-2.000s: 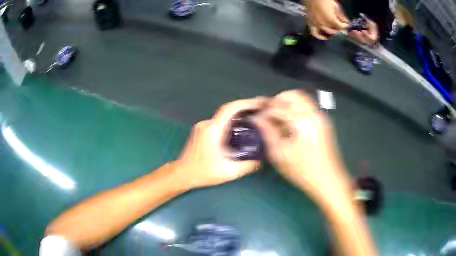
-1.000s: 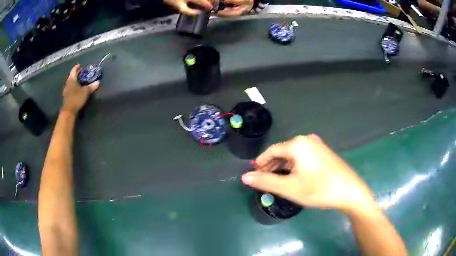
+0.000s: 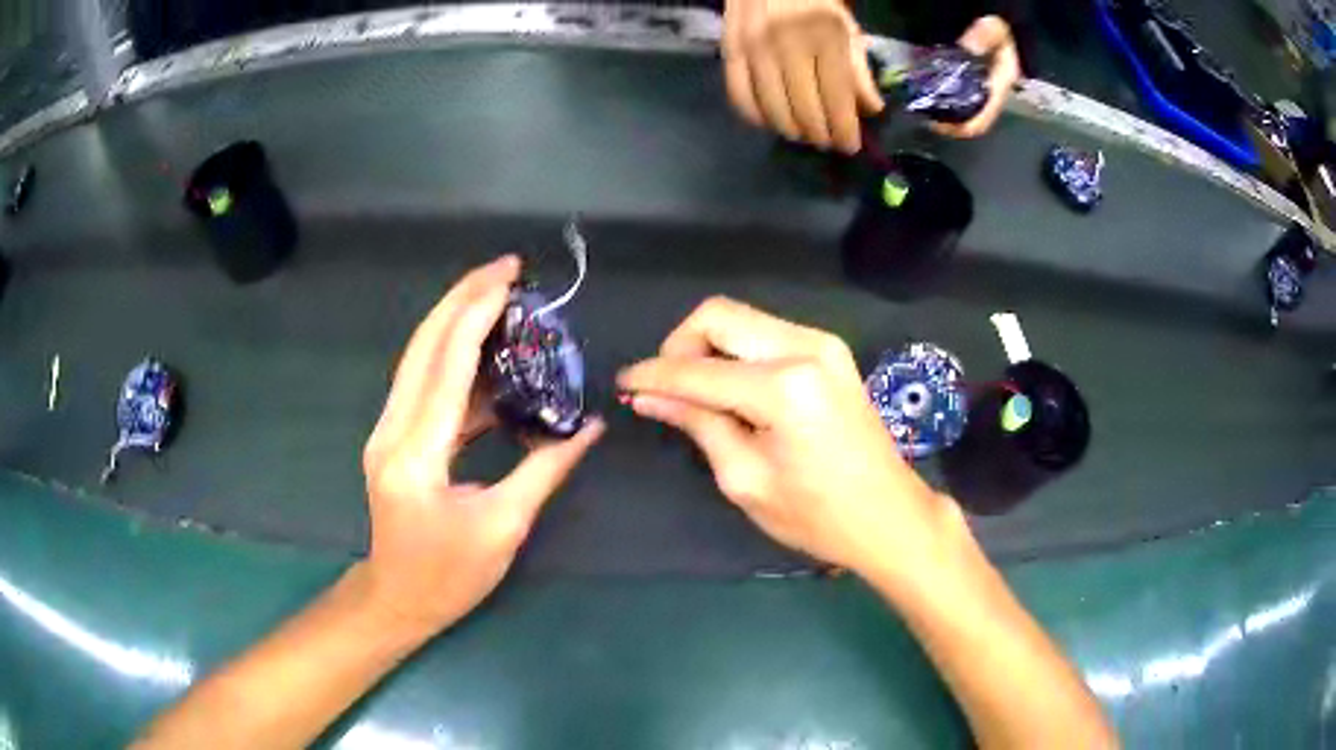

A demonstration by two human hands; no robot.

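My left hand [image 3: 440,462] holds a round blue circuit board [image 3: 539,359] nearly edge-on between fingers and thumb, over the belt. A white lead [image 3: 576,271] rises from the board and curls at its top. My right hand [image 3: 791,425] is just right of the board, not touching it. Its thumb and forefinger pinch a tiny red lead end [image 3: 627,397]. The rest of that lead is hidden by my right hand.
Another round board [image 3: 916,399] and a black housing [image 3: 1026,440] with a green spot lie right of my right hand on the belt [image 3: 659,528]. More housings [image 3: 249,220] and boards [image 3: 147,406] are spread around. A co-worker's hands [image 3: 799,66] hold a board opposite.
My left hand has come from the far left to the centre, now holding the board upright. My right hand has moved up and left, still pinching the red end. The view has shifted.
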